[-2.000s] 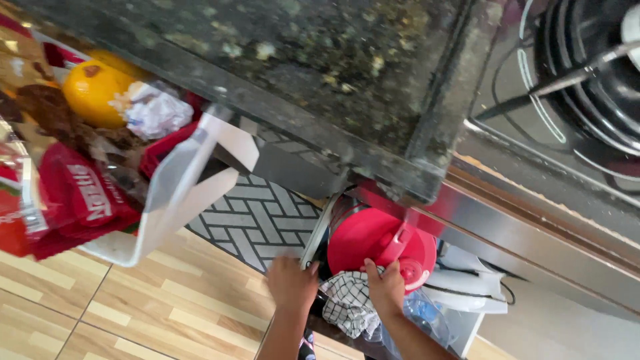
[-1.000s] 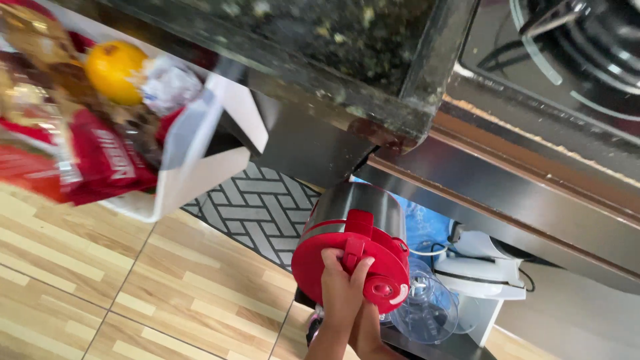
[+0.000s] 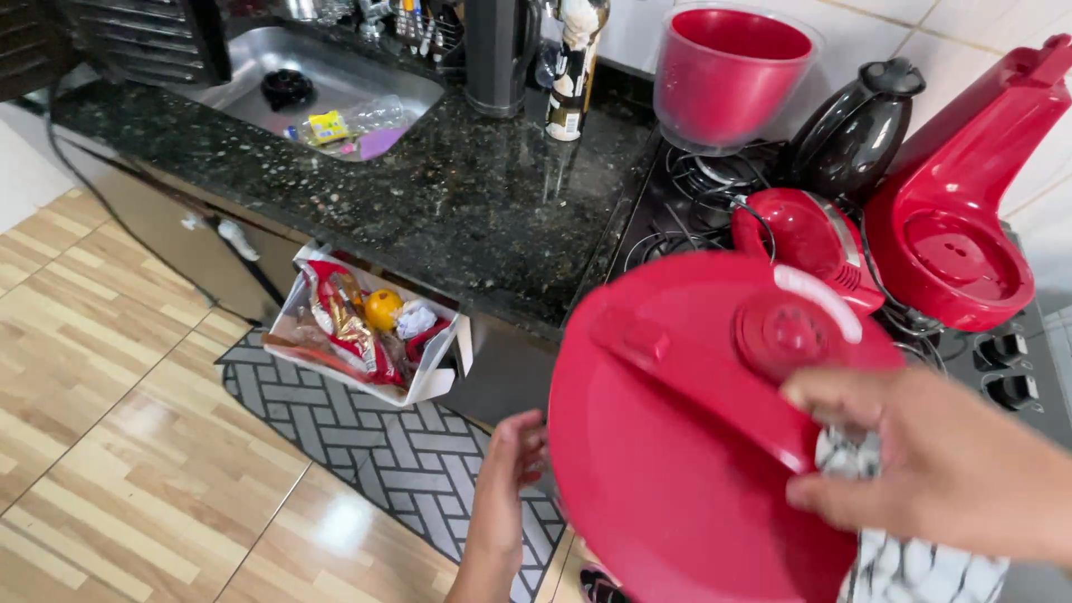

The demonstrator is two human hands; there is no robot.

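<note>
A large round red lid with a raised bar and a round knob is close to the camera; whatever lies beneath it is hidden. My right hand grips the end of the bar between thumb and fingers. Beside the lid's left edge is my left hand, fingers slightly curled; whether they touch the rim cannot be told. Under my right wrist a black-and-white patterned cloth shows.
Behind the lid, a red mixer body, a red mixer stand, a red bowl and a black thermal jug occupy the stove. A white bin hangs at the granite counter, near the sink.
The red-lidded steel pot seen low beside the counter a second ago has come up nearer the camera, only its lid now visible. My left hand has come apart from my right. The view has swung up.
</note>
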